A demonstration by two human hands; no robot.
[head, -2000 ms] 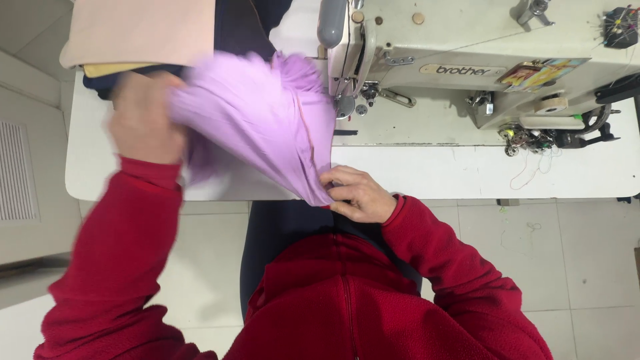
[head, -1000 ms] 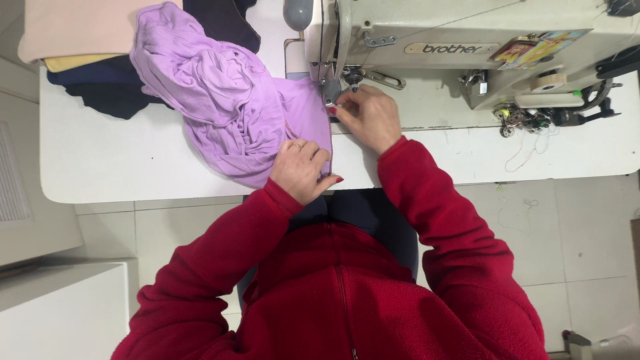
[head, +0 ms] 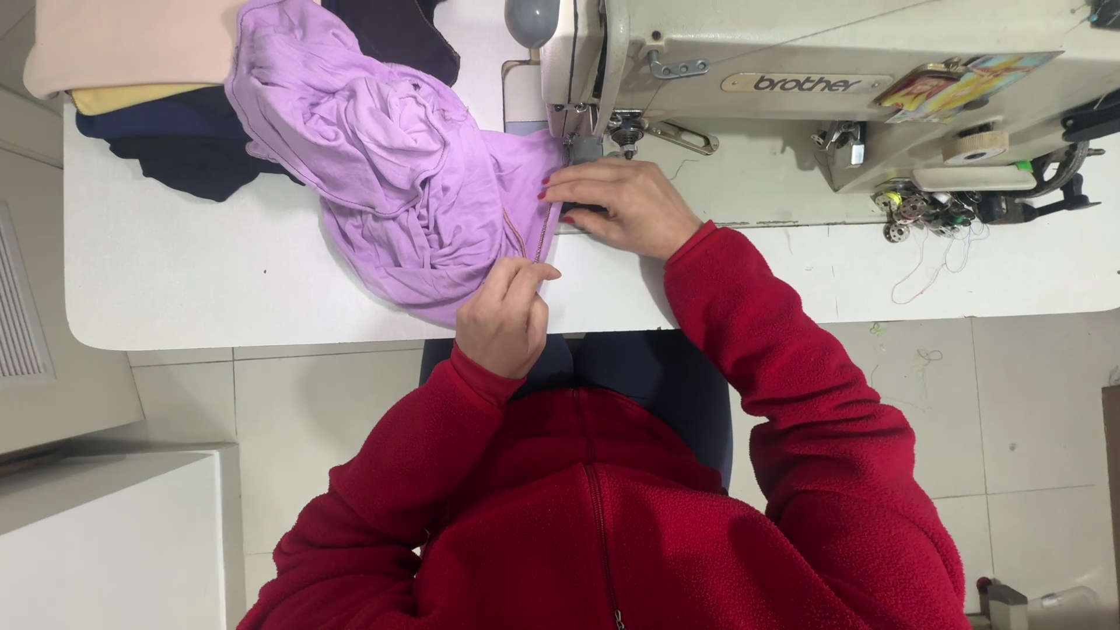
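A bunched lilac knit fabric (head: pixel 385 166) lies on the white sewing table, its right edge running up to the presser foot (head: pixel 582 150) of a Brother sewing machine (head: pixel 744 52). My left hand (head: pixel 505 311) grips the fabric's lower right edge near the table front, fingers curled in; a reddish-brown seam line shows just above it. My right hand (head: pixel 626 206) rests just in front of the presser foot, fingertips on the fabric's edge, thumb apart from the index finger. Whether it pinches the cloth is hard to tell. The needle's tip is hidden.
Folded pink (head: pixel 131 44), yellow (head: pixel 131 96) and dark cloths (head: pixel 188 153) are stacked at the table's left. Several metal bobbins (head: pixel 910 206) with loose threads lie right, below a white tape roll (head: pixel 976 147). The table's front edge (head: pixel 262 337) runs before my lap.
Two seconds ago my left hand held the fabric up at the left; the fabric now lies on the table. My right hand has moved from the table's front edge up to the presser foot.
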